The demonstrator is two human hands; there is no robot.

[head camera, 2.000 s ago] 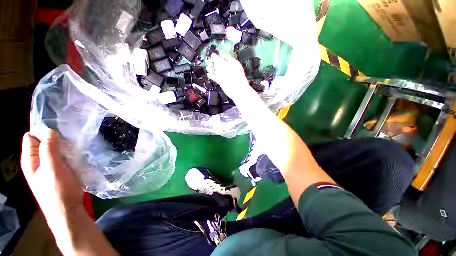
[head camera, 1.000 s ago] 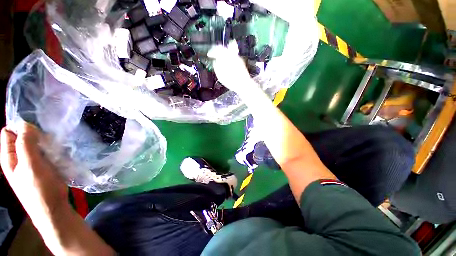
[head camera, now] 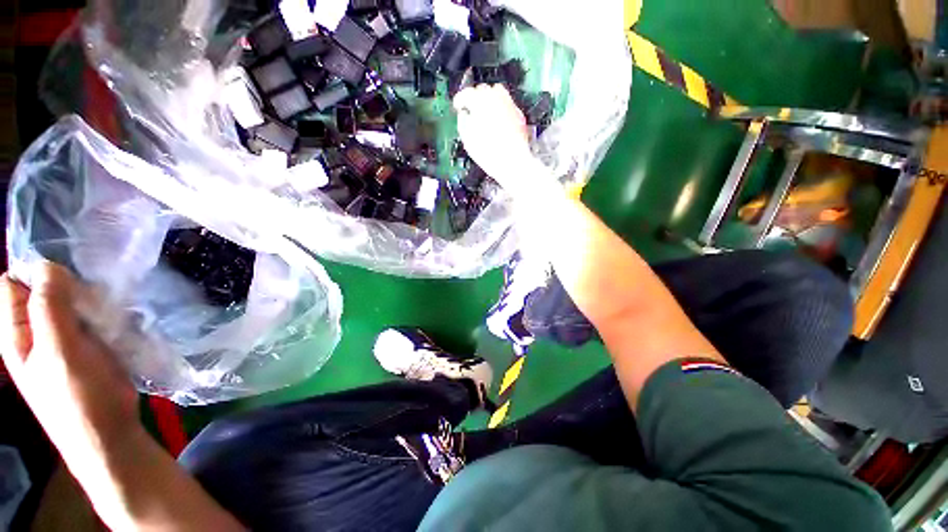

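Note:
A large clear plastic bag (head camera: 416, 253) lies wide open at the top centre. It holds a heap of small black box-like parts (head camera: 353, 40) with some white parts (head camera: 242, 96) among them. My right hand (head camera: 492, 123) is over the heap with its fingers curled down; it is overexposed, and whether it holds a part is not clear. My left hand (head camera: 64, 330) is at the left edge, gripping the rim of a smaller clear bag (head camera: 281, 338). A small dark pile (head camera: 208, 265) lies in the bottom of that bag.
A metal-framed stool (head camera: 738, 182) with an orange-yellow edge stands at the right. Yellow-black tape (head camera: 670, 71) crosses the green floor (head camera: 650, 197). Brown cardboard shows at the top right. My legs and a sneaker (head camera: 421, 355) are below the bags.
The view has shifted, so bags and left hand sit further left in the picture. My right hand has moved slightly over the heap. More of the smaller parts show near it.

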